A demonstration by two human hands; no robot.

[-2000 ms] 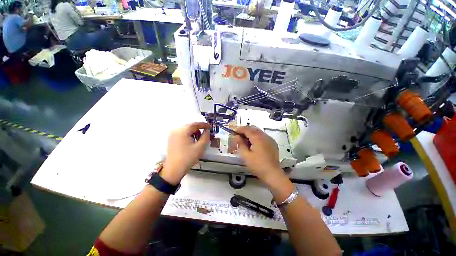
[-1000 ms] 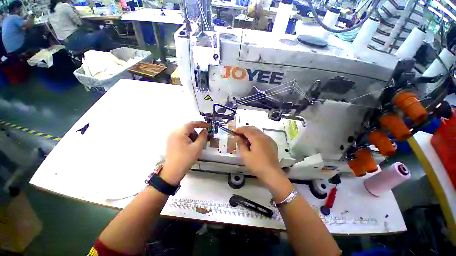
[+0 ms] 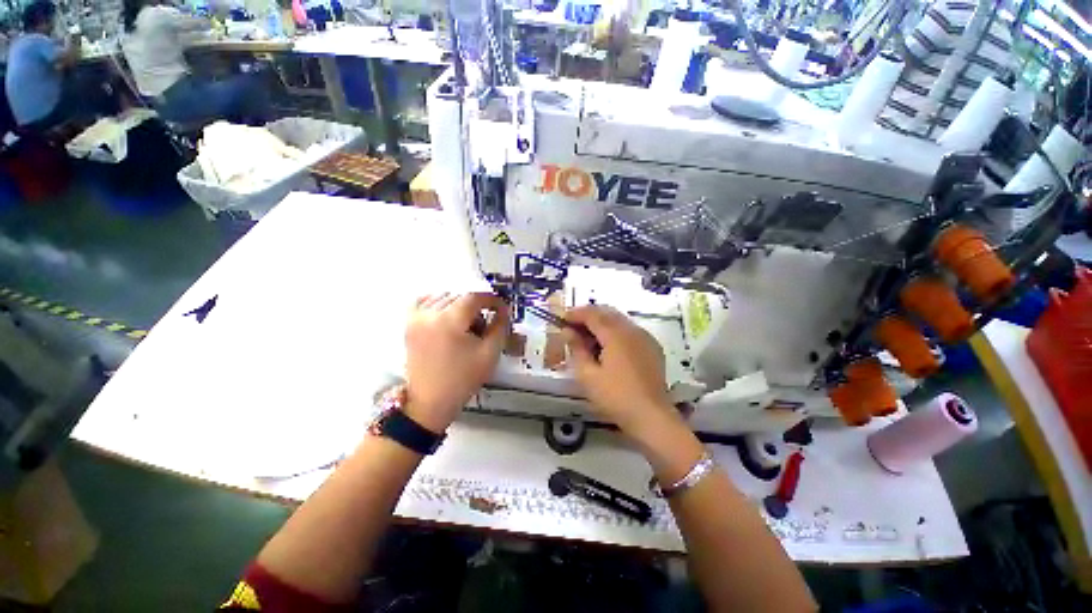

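The white coverstitch machine [image 3: 742,156] marked JOYEE stands in front of me. My right hand [image 3: 620,359] holds slim metal tweezers [image 3: 546,314], their tip pointing left at the needle clamp and presser-foot area [image 3: 517,295]. My left hand [image 3: 453,353] is just left of the needle area, fingers bent and fingertips close together. Whether a thread is pinched there is too fine to tell. Fine pale threads [image 3: 671,230] run across the machine head. My fingers partly hide the presser foot and the bed.
Black snips [image 3: 601,495] lie at the table's front edge [image 3: 527,523]. A red-handled screwdriver [image 3: 786,481] and pink thread cone [image 3: 922,434] are at the right, below orange tension knobs [image 3: 934,309]. A dark scrap [image 3: 201,309] lies far left. A white basket and two people are behind left.
My left hand has turned slightly, its fingers more curled beside the needle area. My right hand keeps the tweezers in nearly the same place. The view has shifted a little.
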